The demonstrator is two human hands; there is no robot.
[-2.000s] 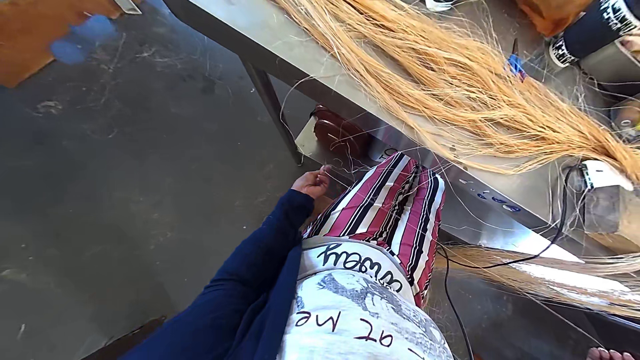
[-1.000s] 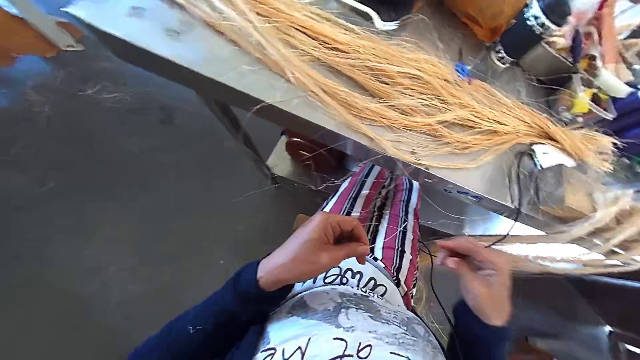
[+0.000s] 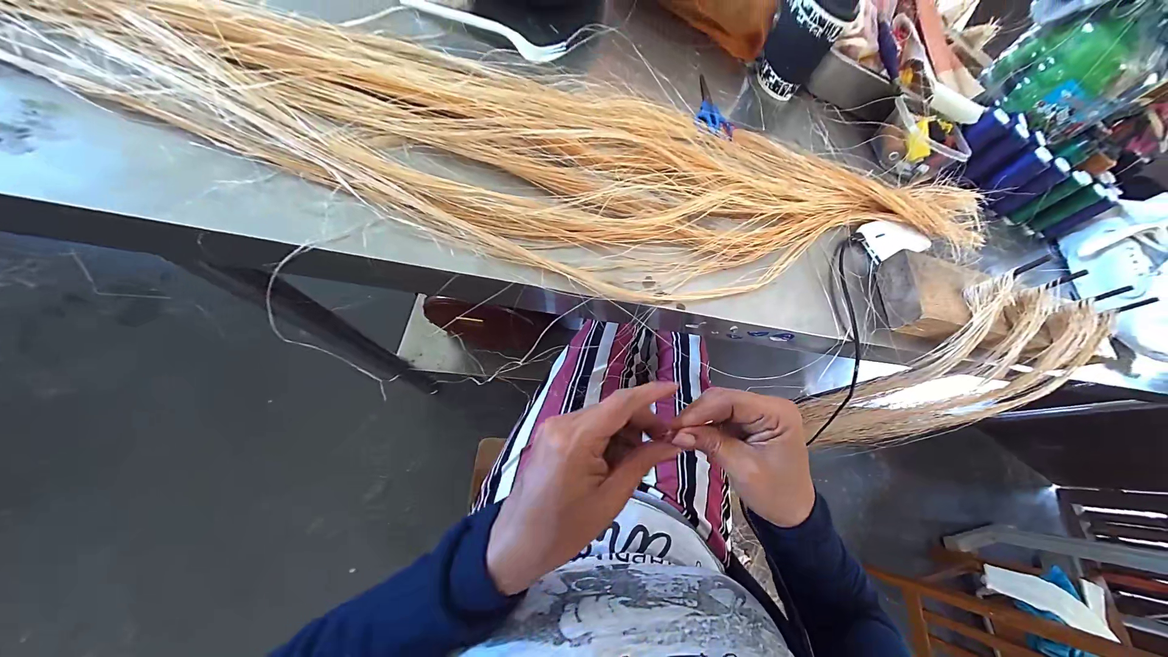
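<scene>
Over my lap, my left hand (image 3: 579, 474) and my right hand (image 3: 753, 447) meet at the fingertips. Thumb and forefinger of each are brought together; a thin fiber may be between them, but it is too fine to make out. Beyond them a long bundle of straw-colored plant fibers (image 3: 547, 173) lies along the metal table (image 3: 356, 233). Blue-handled scissors (image 3: 714, 119) rest at its far side. Paler fibers (image 3: 912, 406) hang in a curve from a wooden block with metal spikes (image 3: 940, 292) at the right.
A white plastic fork (image 3: 497, 29), a dark patterned cup (image 3: 798, 46) and thread spools (image 3: 1031, 173) stand or lie at the back. A black cable (image 3: 856, 356) drops over the table edge. Under the table is a reddish-brown round object (image 3: 474, 324). A wooden chair (image 3: 967, 602) is at lower right.
My right hand, seen apart from the left a second ago, now meets it at the fingertips. Two seconds ago my left hand was reaching low beside the table edge. The view has shifted.
</scene>
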